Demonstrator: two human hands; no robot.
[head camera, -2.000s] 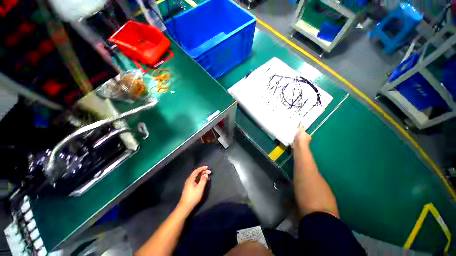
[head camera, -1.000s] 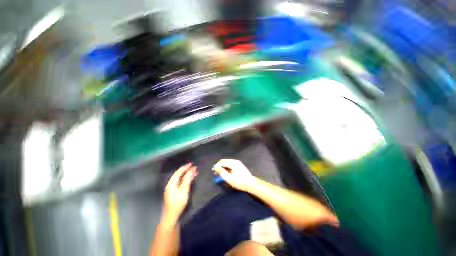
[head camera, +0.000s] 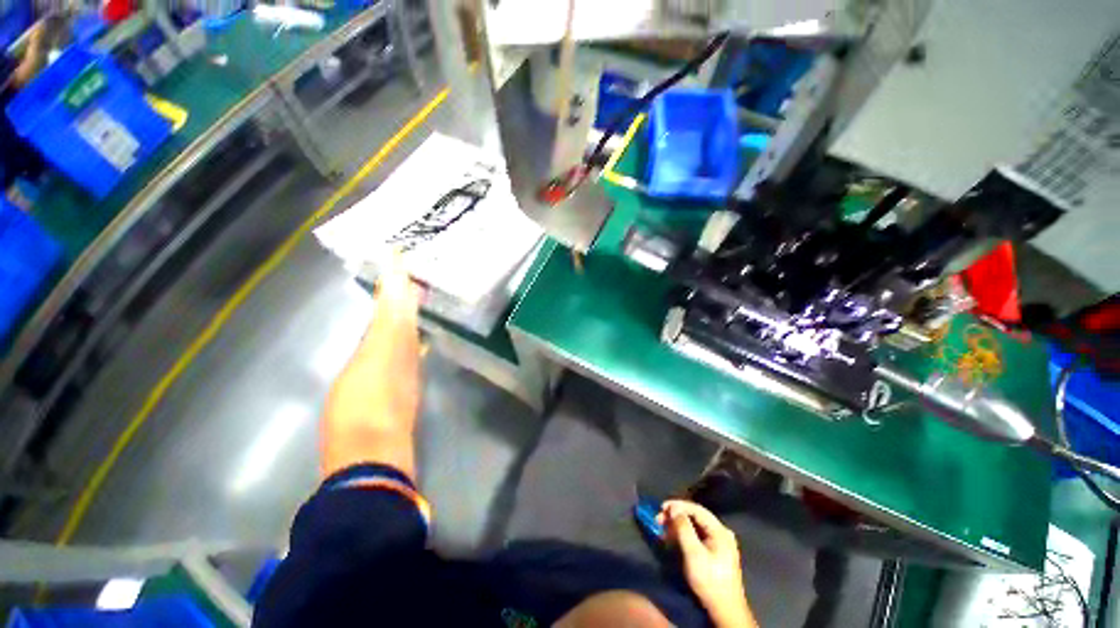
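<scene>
White carrier sheets (head camera: 473, 264) lie in a stack at the left, with a tangle of black lead wires (head camera: 445, 217) on top. My left hand (head camera: 396, 280) is stretched out to the stack's near edge, its fingertips at the top sheet; whether they grip it is hidden by blur. My right hand (head camera: 703, 546) is low in front of my body, below the bench edge, with its fingers curled. A small dark-blue item (head camera: 649, 520) shows at its fingertips and appears held.
The green bench (head camera: 762, 423) carries a dark machine (head camera: 798, 325), a lamp head (head camera: 983, 407), orange scraps (head camera: 973, 356), a red tray (head camera: 992, 285) and a blue bin (head camera: 693, 145). More wires lie on a white sheet (head camera: 1026, 583) at the lower right. A metal post (head camera: 540, 117) stands beside the left stack.
The view has swung left from the right-hand stack. My left hand has reached out to the left stack. My right hand has come back from the right-hand stack to in front of my body.
</scene>
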